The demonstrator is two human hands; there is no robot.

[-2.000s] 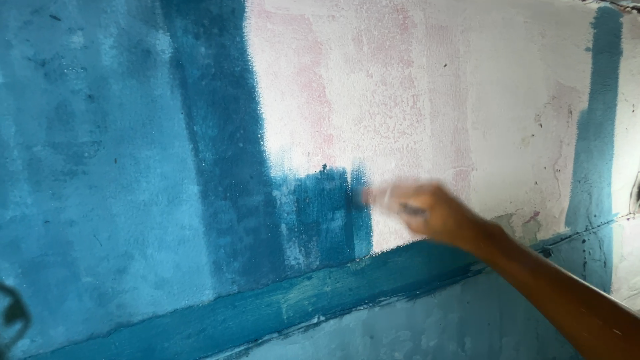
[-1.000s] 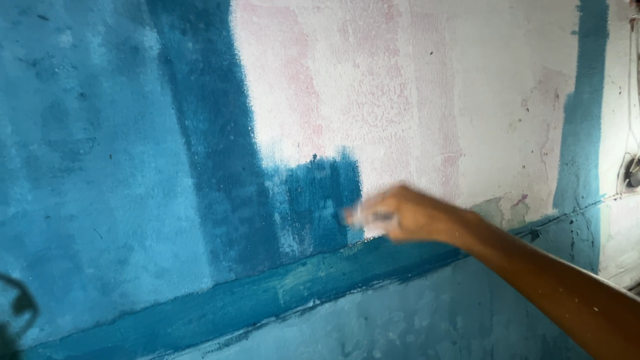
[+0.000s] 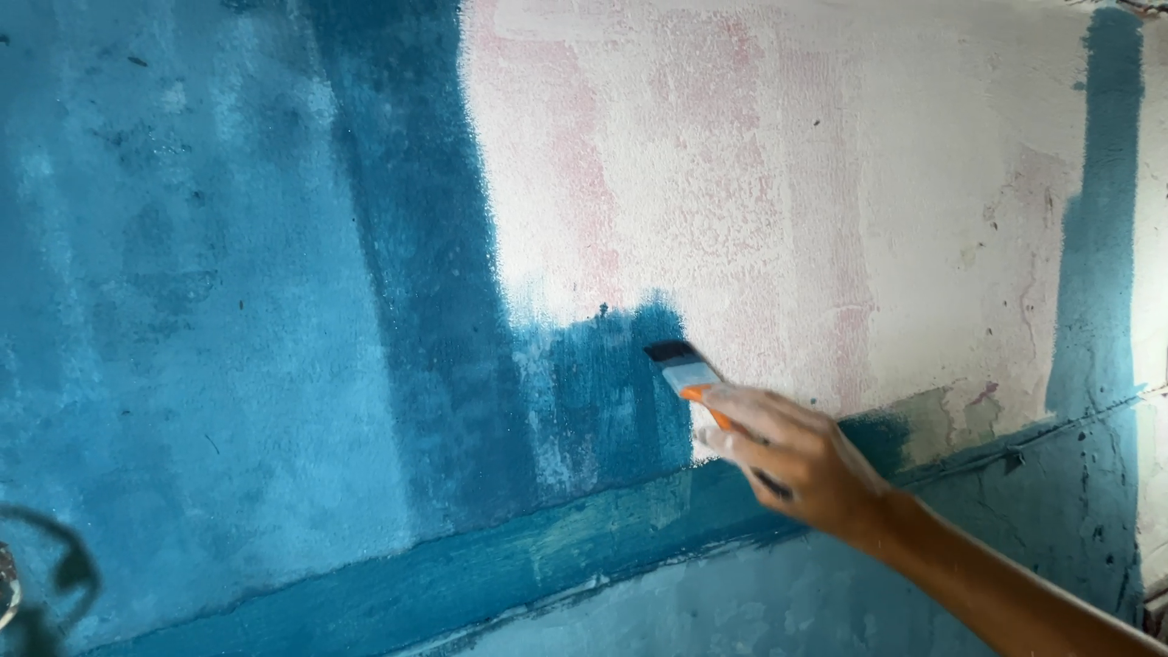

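Observation:
My right hand (image 3: 789,452) reaches in from the lower right and is shut on a flat paintbrush (image 3: 692,372) with an orange handle, a pale metal ferrule and dark bristles. The bristle tips lie at the right edge of a fresh dark blue patch (image 3: 598,392) on the wall. Around and above this patch the wall is white and pinkish (image 3: 730,201). A dark blue band (image 3: 429,228) runs upward on the left, beside lighter blue paint (image 3: 228,301). My left hand is not in view.
A raised teal ledge (image 3: 365,589) slants across the wall below the patch, with lighter blue wall under it. A blue vertical strip (image 3: 1100,228) stands at the right. Part of a round object (image 3: 7,584) shows at the lower left edge, beside a dark curved shadow.
The brush, blurred in the earlier frames, now shows plainly. My right hand was lower against the patch one second ago; the bristles are now near its upper right edge.

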